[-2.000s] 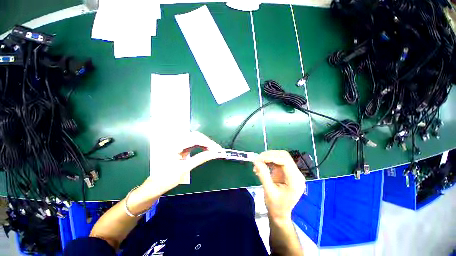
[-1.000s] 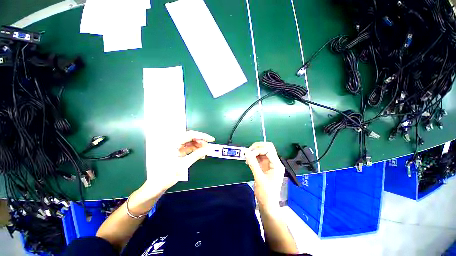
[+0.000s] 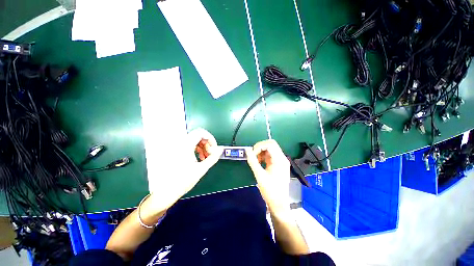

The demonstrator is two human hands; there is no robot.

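The small connector module [image 3: 234,153] is held level between my hands, its blue port facing up toward the camera with a pale silver label around it. My left hand [image 3: 201,156] grips its left end and my right hand [image 3: 267,160] grips its right end, fingertips at the label's edges. The module cable [image 3: 244,115] runs from its far side up to a tied black coil [image 3: 283,81]. A long white label sheet [image 3: 163,119] lies beside and partly under my left hand.
A second white sheet [image 3: 203,49] lies angled further away, with overlapping sheets [image 3: 106,26] at far left. Black cable piles lie at left [image 3: 31,124] and right [image 3: 416,57]. A black piece [image 3: 306,158] sits near the bench edge. Blue bins [image 3: 366,200] stand below.
The module has been turned so its port faces the camera, and both hands have moved in closer along it. The whole view has shifted slightly, with bench items appearing further left.
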